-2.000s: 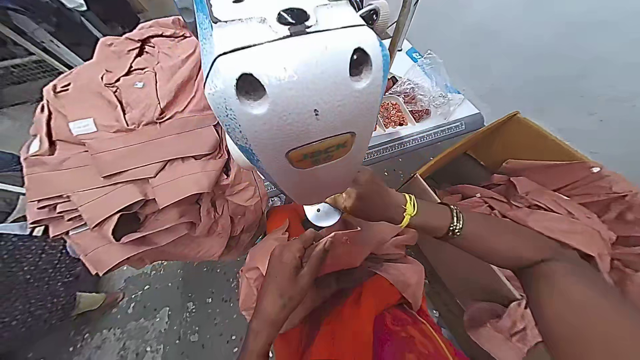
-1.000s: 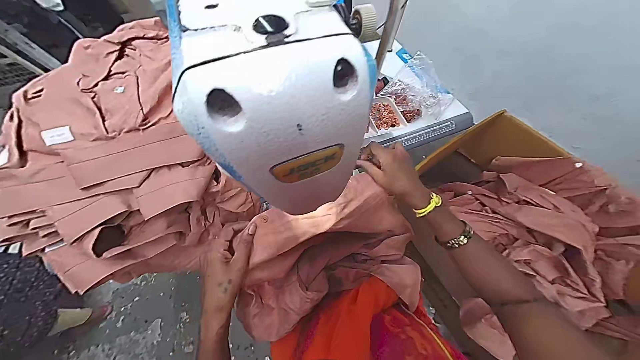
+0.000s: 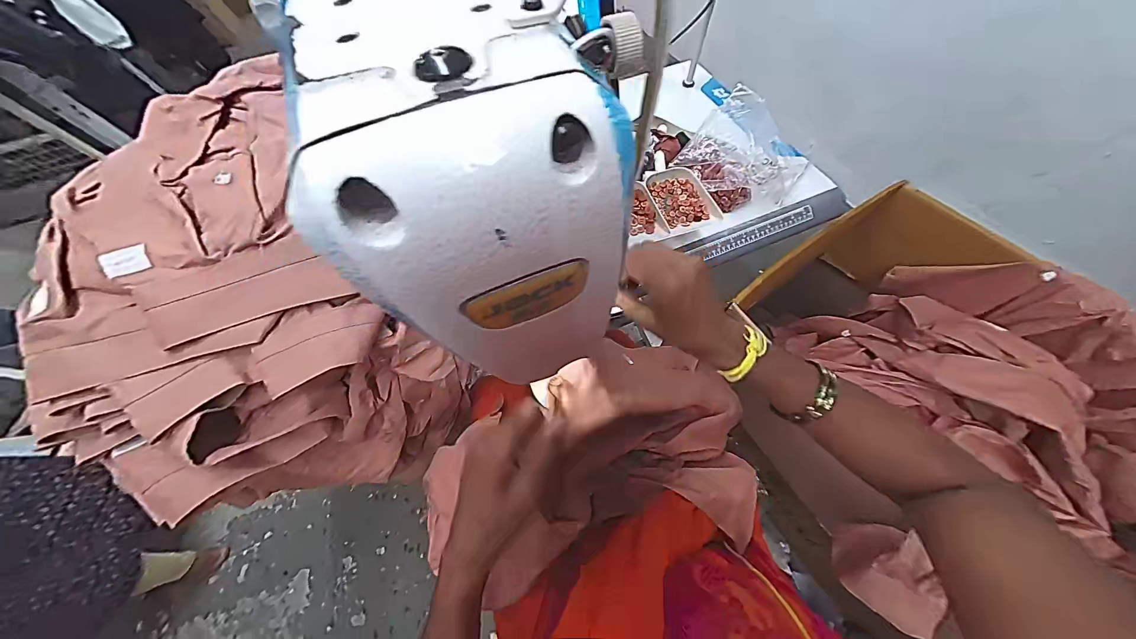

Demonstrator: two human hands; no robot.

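A white Jack sewing machine head (image 3: 461,213) fills the upper middle and hides the needle area. Below it, a salmon-pink garment (image 3: 657,417) lies bunched over my lap. My left hand (image 3: 501,479) is on the garment's left part, blurred, its fingers bent into the fabric under the machine's nose. My right hand (image 3: 679,302), with a yellow band and a bracelet at the wrist, is raised at the right side of the machine head, fingers curled; whether it holds something small cannot be told.
Stacked salmon-pink garments (image 3: 231,355) lie at the left. A cardboard box (image 3: 896,222) at the right holds more garments (image 3: 994,355). Behind the machine, a tray of small reddish buttons (image 3: 679,197) and a clear plastic bag (image 3: 741,151) rest on the white table, which has a ruler strip along its edge.
Since a second ago, my left hand has moved in under the machine's nose with the garment, which now sits more bunched. My right hand stays beside the machine head.
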